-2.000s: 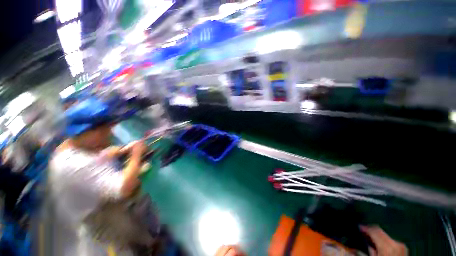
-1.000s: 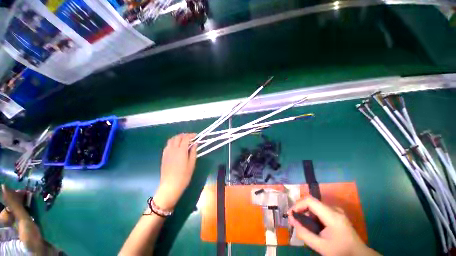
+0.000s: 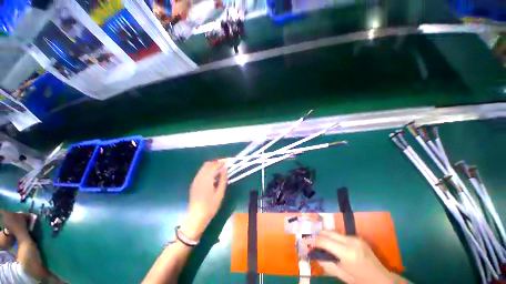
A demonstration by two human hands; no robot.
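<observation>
White cables (image 3: 265,157) with thin wire ends fan out up and right on the green bench. My left hand (image 3: 210,186) is at their gathered left end, with its fingers closed around that end. My right hand (image 3: 347,256) holds a black pen-like tool (image 3: 323,254) over the small grey fixture (image 3: 308,228) on the orange board (image 3: 277,249). My fingers hide the tool's tip and part of the fixture. A loose pile of small black parts (image 3: 291,186) lies just behind the board.
A blue divided bin (image 3: 131,172) of black parts stands at left, with more black parts (image 3: 61,208) before it. White cables with dark tips (image 3: 444,188) lie at right. A metal rail (image 3: 194,140) runs behind. Another person's arm (image 3: 25,244) shows at lower left.
Since one second ago the view has shifted slightly. My left hand stays at the cable ends. My right hand with the tool has moved slightly left over the fixture.
</observation>
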